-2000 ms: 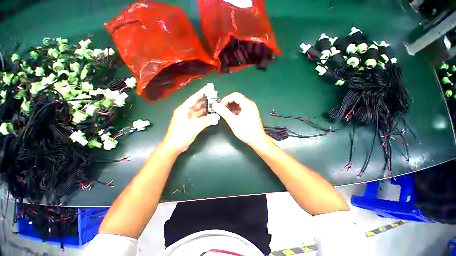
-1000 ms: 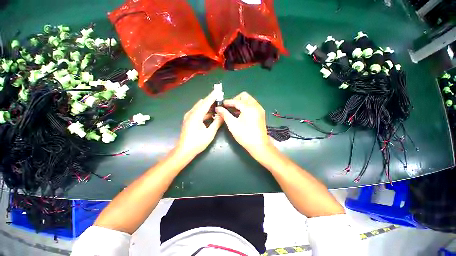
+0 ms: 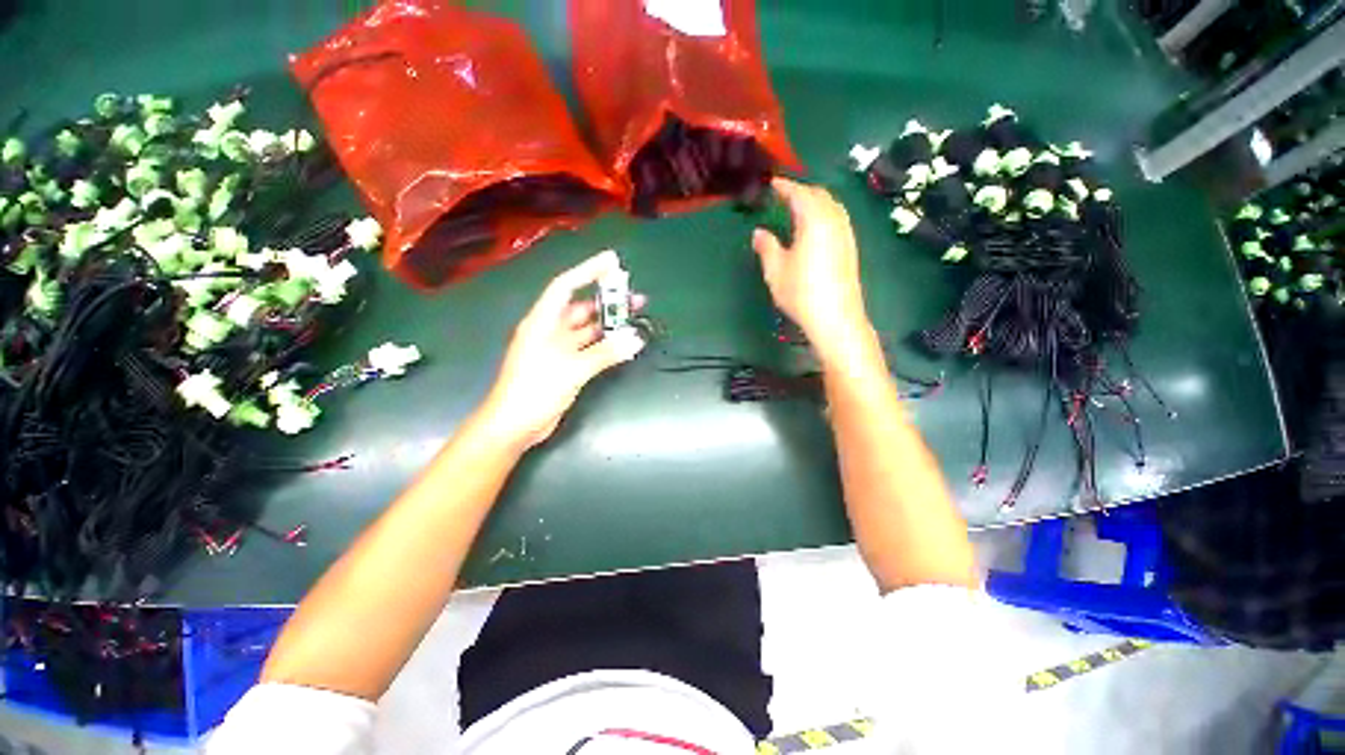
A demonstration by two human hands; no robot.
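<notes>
My left hand (image 3: 558, 351) holds a small unit with white end fittings and a circuit board (image 3: 614, 303) between thumb and fingers, above the bench. A thin dark cable leads from it to the right. My right hand (image 3: 814, 273) is at the mouth of the right red bag (image 3: 679, 74). Its thumb and index finger are apart, and the index fingertip is beside or touching a black sleeve (image 3: 754, 192) at the bag's opening. More black sleeves show inside this bag. A coiled black cable (image 3: 752, 385) lies on the bench, partly hidden by my right forearm.
A second red bag (image 3: 457, 111) lies open to the left. A tangled heap of harnesses with pale fittings (image 3: 89, 369) is at far left. A bundle of sleeved units (image 3: 1018, 221) is at right. Blue bins (image 3: 236, 664) and a blue stool (image 3: 1077, 590) are below the bench edge.
My right hand has left the unit and moved up and right to the red bag's mouth, its fingers now apart. My left hand still holds the unit, whose board now shows.
</notes>
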